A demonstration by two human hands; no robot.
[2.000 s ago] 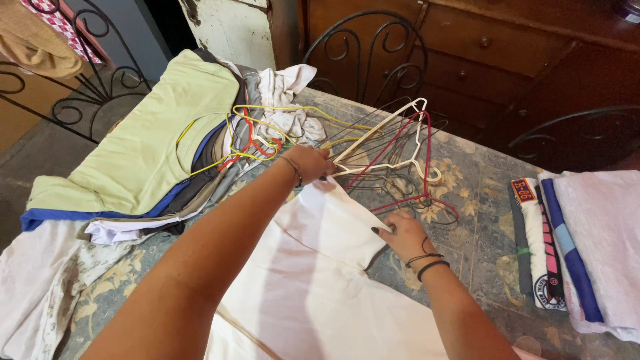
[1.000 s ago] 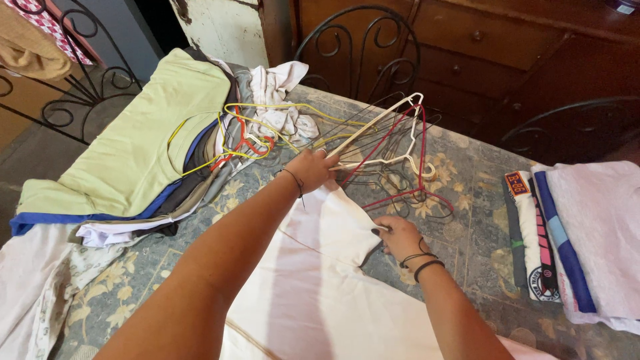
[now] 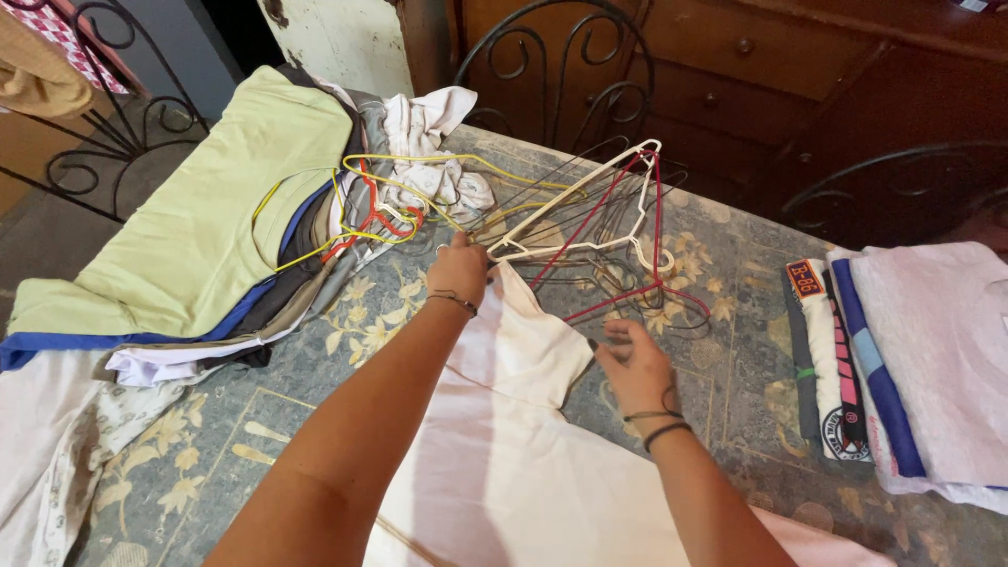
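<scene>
A white garment (image 3: 504, 457) lies spread on the patterned tablecloth, its short sleeve pointing right. My left hand (image 3: 459, 276) rests at the garment's upper edge, beside the corner of a white plastic hanger (image 3: 579, 246); its fingertips are partly hidden, so its hold cannot be told. My right hand (image 3: 634, 362) is just right of the sleeve's end, fingers apart, holding nothing. Beyond both hands lie a dark red hanger (image 3: 658, 220), thin dark wire hangers and yellow hangers (image 3: 472, 157) in a tangle.
At left, a light green shirt (image 3: 197, 205) lies over a pile of clothes on hangers. A crumpled white cloth (image 3: 433, 150) sits behind it. Folded clothes (image 3: 937, 354) and rolled ones (image 3: 827, 370) lie at right. Metal chairs (image 3: 551, 63) and a wooden drawer cabinet (image 3: 732, 47) stand around the table.
My right hand has let go of the sleeve's edge and stands a little away from it, fingers apart. My left hand has stayed near the hanger's corner.
</scene>
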